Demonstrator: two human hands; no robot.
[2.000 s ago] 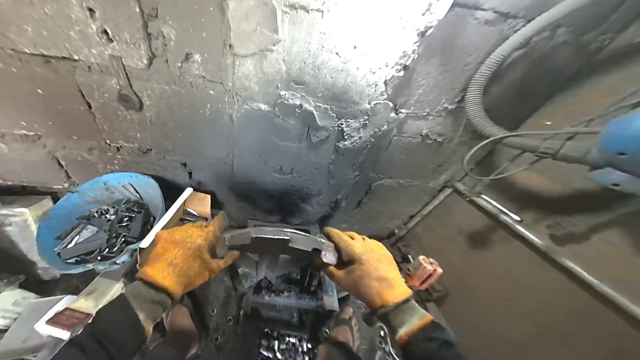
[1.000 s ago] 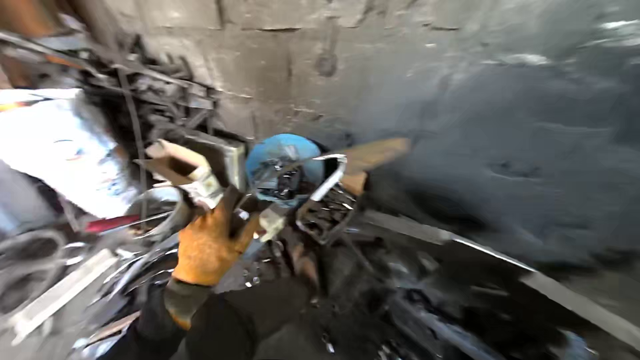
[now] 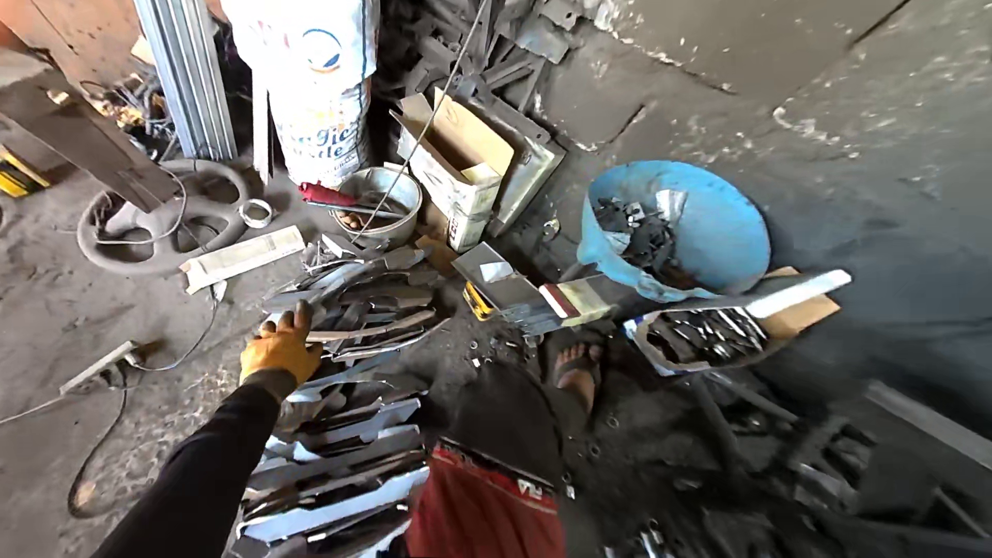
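Note:
My left hand (image 3: 282,349), in an orange work glove, reaches to the upper left side of a long row of flat metal pieces (image 3: 372,329) laid on the dirt floor. Its fingers rest on or just over the ends of the pieces; whether they grip one is hidden by the glove. Many more cut metal strips (image 3: 349,496) lie stacked side by side below it, between my sleeve and my leg. My right hand is out of view.
A blue tub (image 3: 697,217) of metal scraps stands by the wall, beside a carton of small metal parts (image 3: 697,337). Further back are a metal bucket (image 3: 380,205), an open cardboard box (image 3: 457,151) and a white sack (image 3: 318,93). A power strip (image 3: 99,368) and cable lie left.
Two seconds ago both gloved hands held a curved metal piece; now my left hand is at the row on the floor and my right hand is out of view. The view has swung left.

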